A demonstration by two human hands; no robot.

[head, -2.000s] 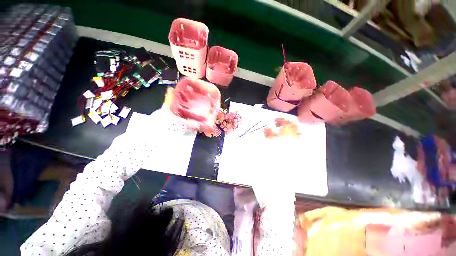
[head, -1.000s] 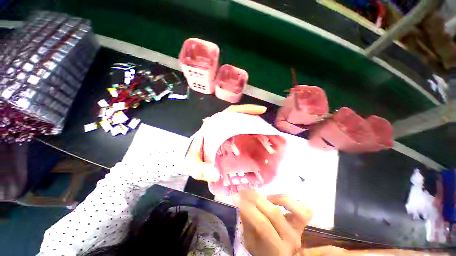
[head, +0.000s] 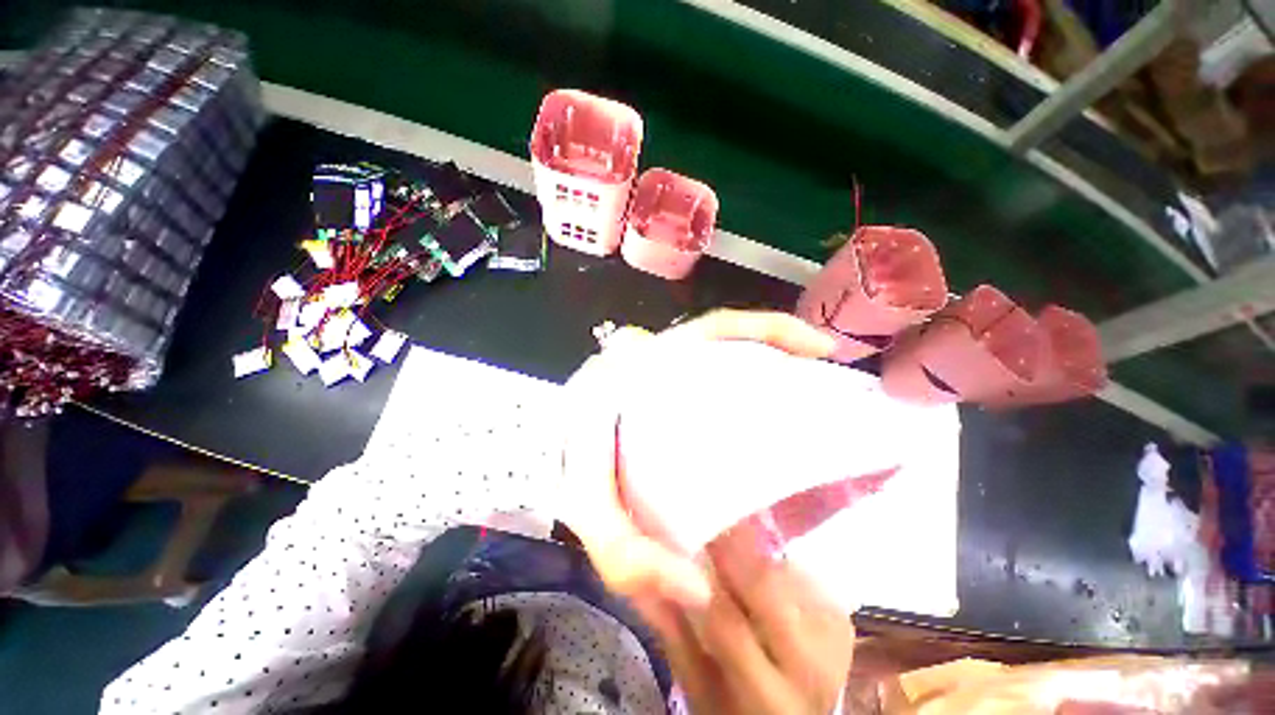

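Observation:
A pink housing, washed out to white by glare, is held low over the white paper. My left hand is closed around its left side and top edge. My right hand is at its lower edge with the fingers bent; a dark pink strip of the housing's opening shows just above them. Whether my right fingers hold a small piece is hidden. The inside of the housing is mostly out of sight.
Two pink housings stand at the back centre, and several more at the back right, one with a wire sticking up. A pile of wired boards lies back left, beside a silvery packed block. Orange wrap is at lower right.
The housing's opening has turned from facing me to mostly hidden, and its outer wall now shows. My right hand stays at its lower edge. Two seconds ago the housing was farther back.

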